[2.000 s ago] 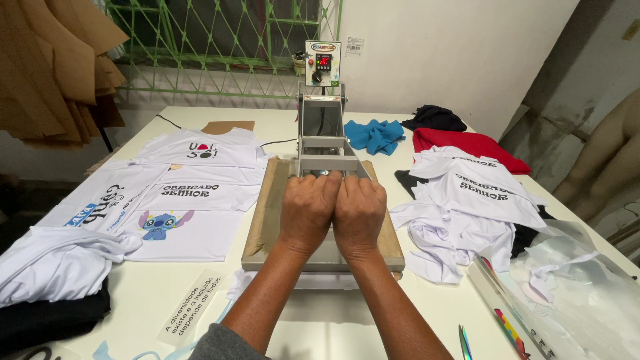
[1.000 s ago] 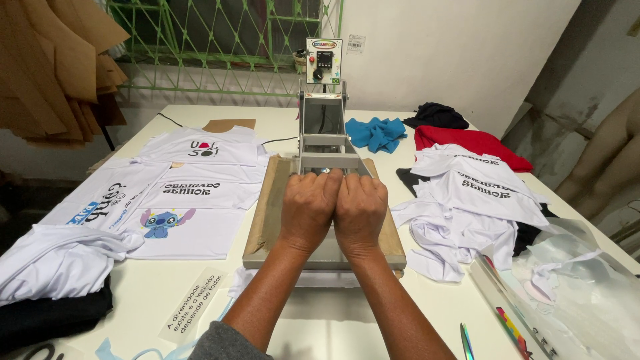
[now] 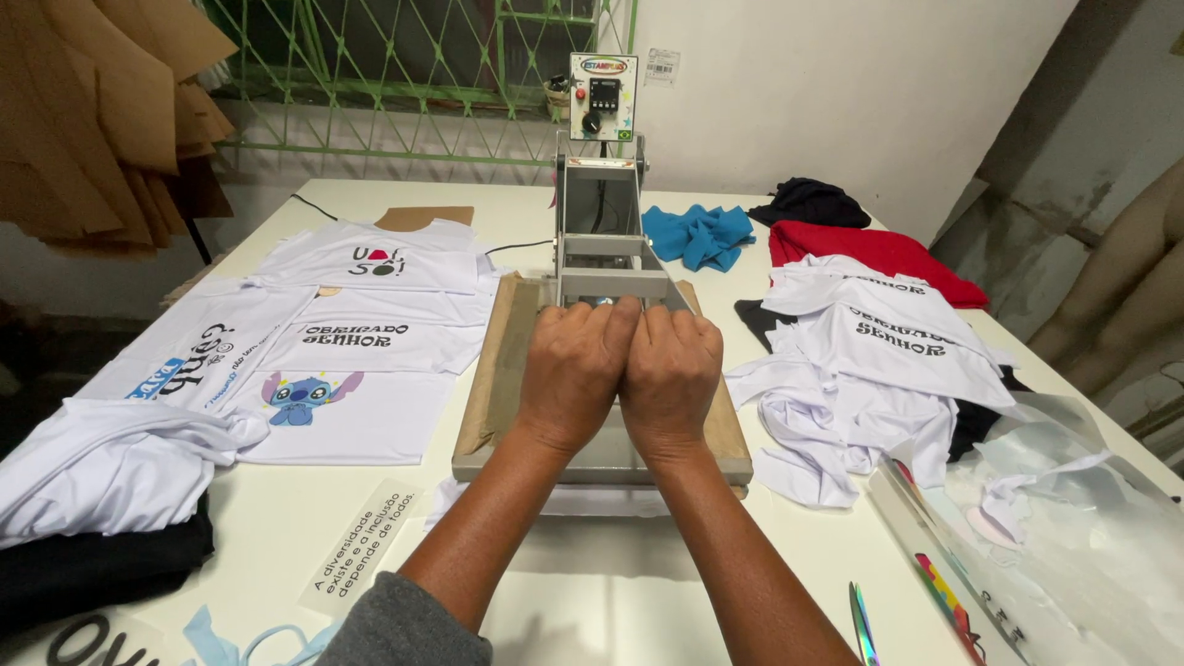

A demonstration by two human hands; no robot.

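Observation:
A heat press (image 3: 606, 254) stands at the middle of the table, its upper plate lowered. My left hand (image 3: 575, 370) and my right hand (image 3: 672, 375) are side by side, touching, with fingers curled over the press handle, which they mostly hide. White fabric (image 3: 592, 500) shows under the front edge of the plate. A control box (image 3: 603, 97) with a dark display and a knob sits at the top of the press. Printed white shirts (image 3: 361, 319) lie flat to the left of it.
On the right are more printed white shirts (image 3: 902, 324), a red cloth (image 3: 879, 259), clear plastic film (image 3: 1064, 518) and scissors (image 3: 862, 620). A blue cloth (image 3: 700, 236) lies behind. A printed transfer sheet (image 3: 361, 546) and black fabric (image 3: 102, 564) are at the front left.
The control box display was lit red two seconds ago and looks dark now. Both hands have stayed on the handle.

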